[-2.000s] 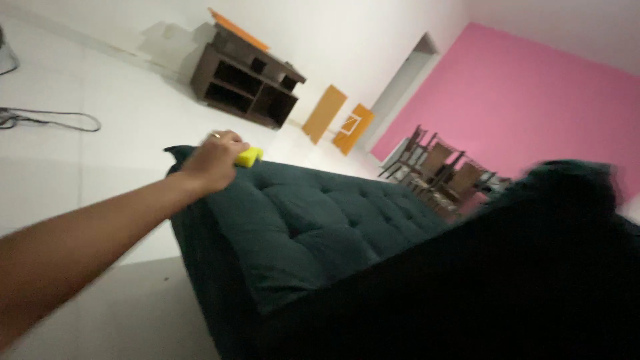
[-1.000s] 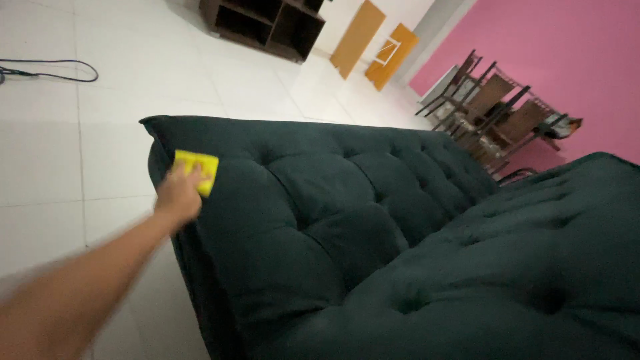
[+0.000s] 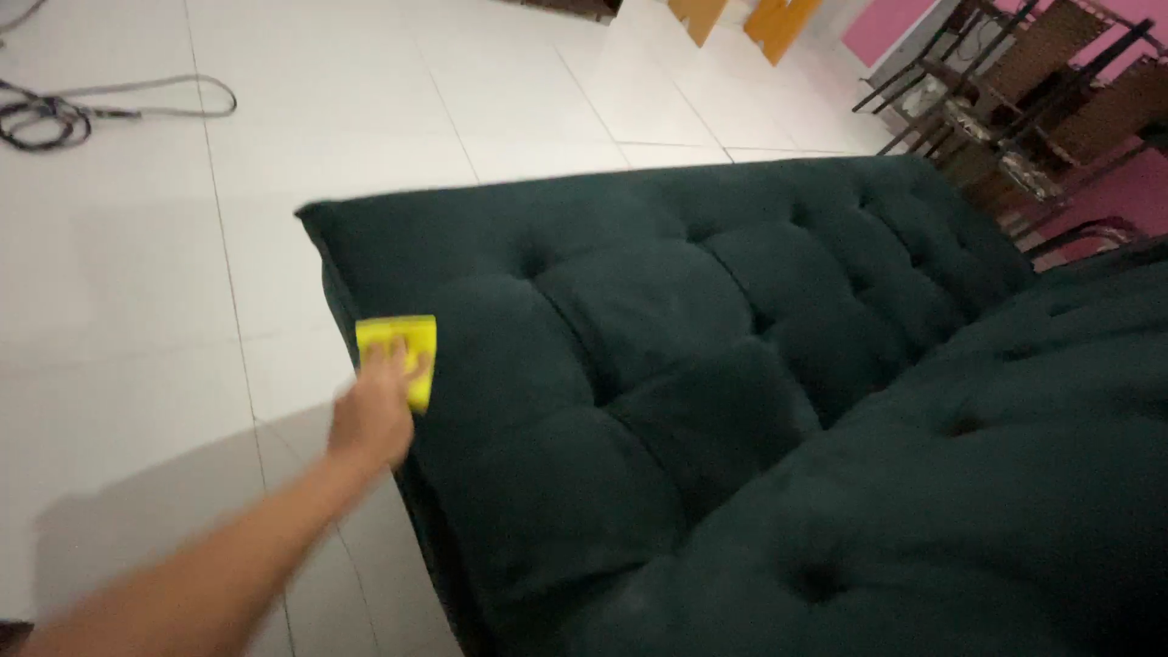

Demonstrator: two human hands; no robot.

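My left hand (image 3: 374, 415) reaches in from the lower left and holds a thin, square yellow pad (image 3: 420, 359), which looks like a sponge or a folded cloth. Its fingers lie spread over the pad. Pad and hand are at the left side edge of a dark green tufted sofa (image 3: 666, 301), below its pointed far-left corner. Motion blurs the hand and forearm slightly, and the underside of the pad is hidden. My right hand is out of view.
White floor tiles (image 3: 310, 274) border the sofa's left and far sides. A coiled dark cable (image 3: 46, 119) lies at upper left. Chairs (image 3: 995, 128) are stacked at upper right near a pink wall (image 3: 890, 32). Orange-brown boards (image 3: 780, 23) and dark furniture (image 3: 584, 7) show at the top.
My left hand, with the yellow pad, has moved from the sofa's far-left corner along its left side toward me. The view has tilted down and come closer to the sofa.
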